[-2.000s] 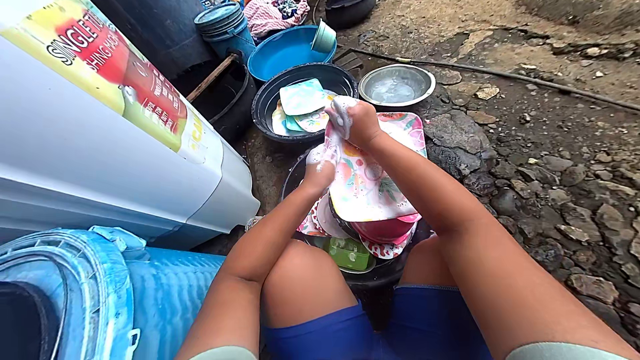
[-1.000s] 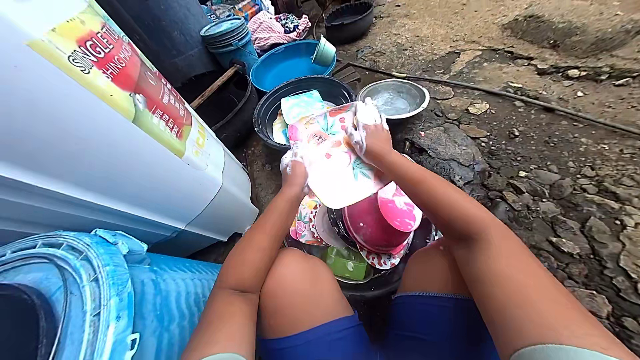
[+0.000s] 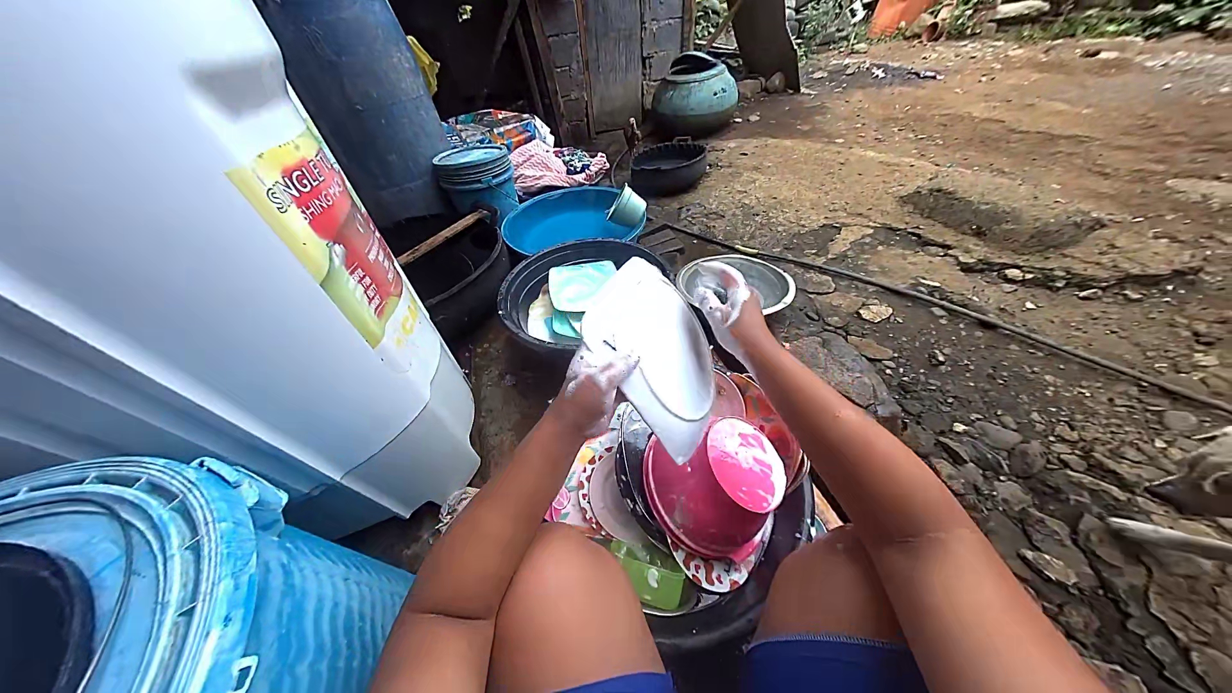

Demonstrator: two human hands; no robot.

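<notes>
My left hand (image 3: 595,387), wet with suds, grips the lower left edge of a white plate (image 3: 654,346), which is tilted with its pale underside showing. My right hand (image 3: 722,296), also soapy, is off the plate to its right, with fingers curled; whether it holds something is hidden by foam. Beneath them, between my knees, a black basin (image 3: 712,626) holds a pink bowl (image 3: 707,500), patterned plates and a green container (image 3: 648,575). Past the plate, a second black basin (image 3: 515,279) holds light blue and white dishes (image 3: 579,285).
A metal basin (image 3: 784,284) lies beyond my right hand. A blue basin (image 3: 553,223) with a small pail (image 3: 627,207) stands farther back. A white washing machine (image 3: 366,423) and a blue barrel (image 3: 318,606) flank my left. A hose (image 3: 924,298) crosses the stony ground.
The patterned plate held in both hands has turned so that its pale underside shows. My right hand has come off it, to the right. The view has tilted up.
</notes>
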